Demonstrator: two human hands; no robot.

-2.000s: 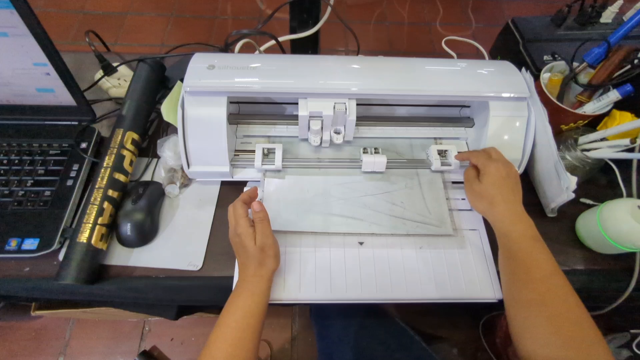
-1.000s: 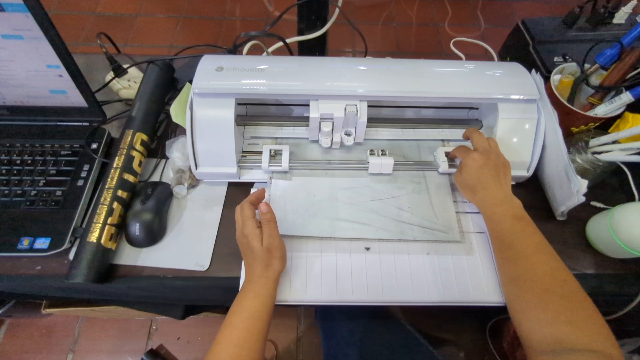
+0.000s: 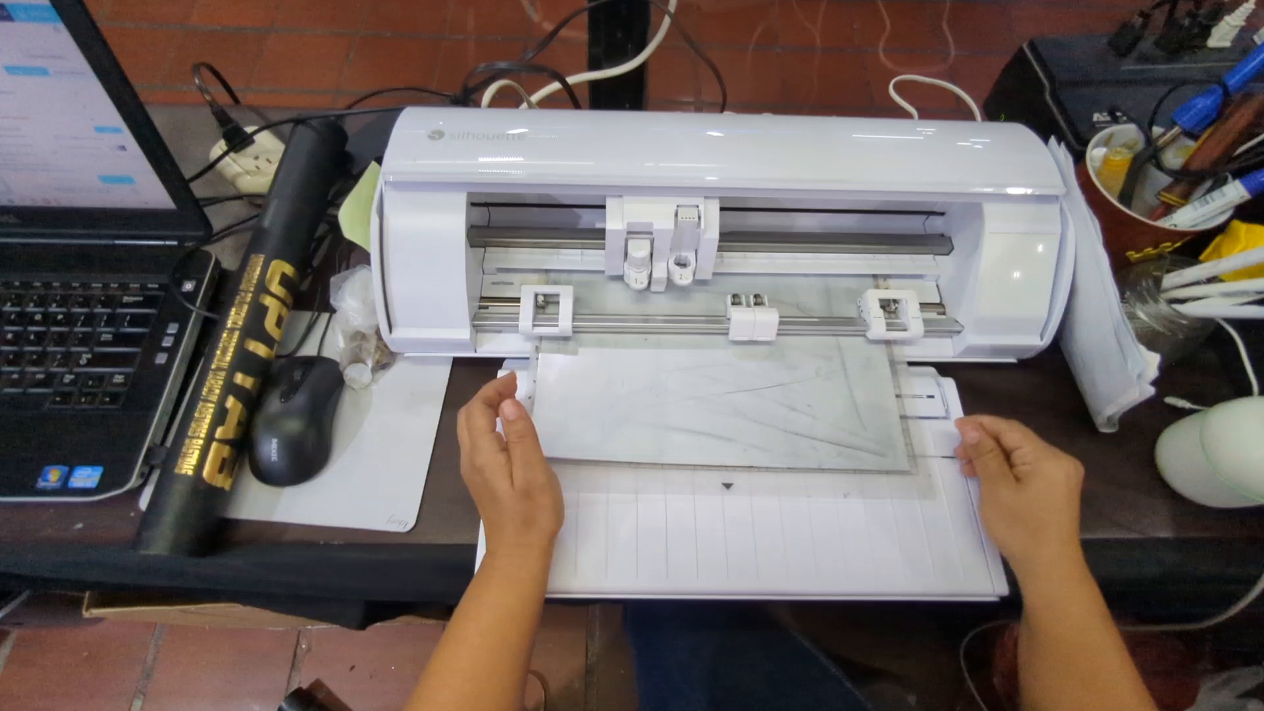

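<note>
A white Silhouette cutting plotter (image 3: 721, 153) stands on the dark table. Under its roller bar lies a clear cutting mat (image 3: 923, 484) bearing a grey-white sheet (image 3: 721, 405), both reaching out over the white front tray (image 3: 770, 553). The tool carriage (image 3: 662, 242) sits near the middle of its rail; white pinch rollers (image 3: 892, 314) sit along the lower bar. My left hand (image 3: 511, 464) is at the mat's left edge, fingers upright and slightly curled; whether it touches the mat is unclear. My right hand (image 3: 1022, 484) is at the tray's right edge, thumb and index finger together, apparently touching that edge.
To the left are a laptop (image 3: 89, 375), a black tube (image 3: 237, 346) with gold lettering, a black mouse (image 3: 294, 420) on a light pad (image 3: 395, 494) and a small plastic bag (image 3: 357, 316). A cup of pens (image 3: 1136, 217), folded paper (image 3: 1101, 306) and a pale rounded device (image 3: 1215, 449) stand right.
My right hand has left the right pinch roller and come down to the tray's right edge. My left hand has stayed beside the mat's left edge.
</note>
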